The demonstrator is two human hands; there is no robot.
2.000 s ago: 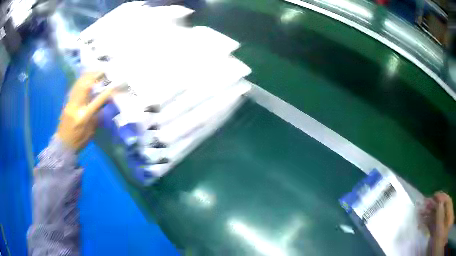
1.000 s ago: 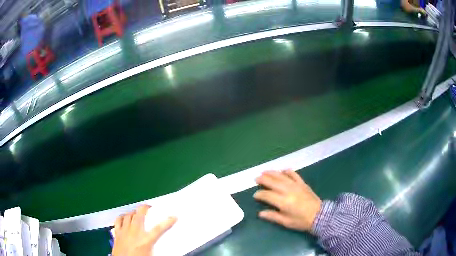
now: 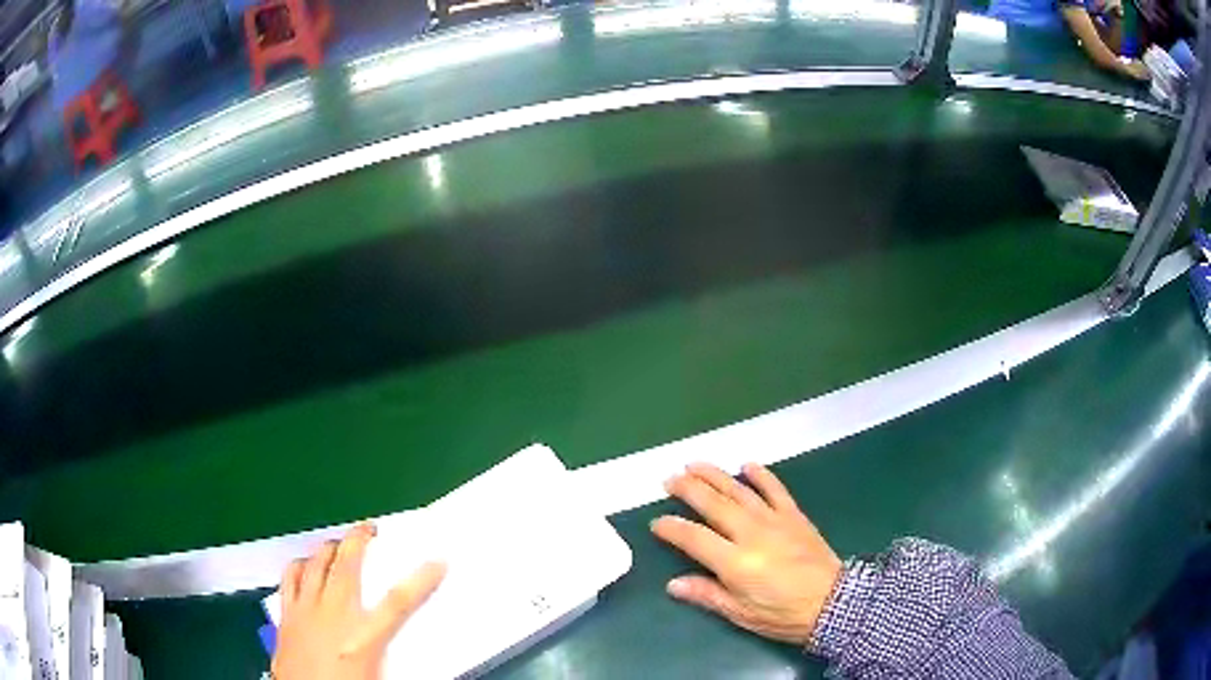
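Note:
White cartons [image 3: 498, 571] lie overlapping on the glossy green worktop at the lower middle, their far corner reaching over the metal strip. How many lie there I cannot tell. My left hand [image 3: 339, 604] rests on their left side, fingers on the top and a bit of blue showing beside it; whether it grips is unclear. My right hand [image 3: 750, 551] lies palm down on the worktop just right of the cartons, fingers spread, not touching them and holding nothing.
Several white cartons [image 3: 60, 624] stand in a row at the lower left edge. The metal strip [image 3: 850, 405] borders the green belt [image 3: 638, 359]. A greyish carton [image 3: 1082, 189] lies on the belt, far right, by a metal post [image 3: 1169, 193]. A person's arm [image 3: 1096, 40] and red stools [image 3: 283, 37] are beyond.
Since one second ago, a carton has appeared on the belt at the far right. Both hands stay nearly where they were. Earlier, my right hand held a carton and my left was at the stack.

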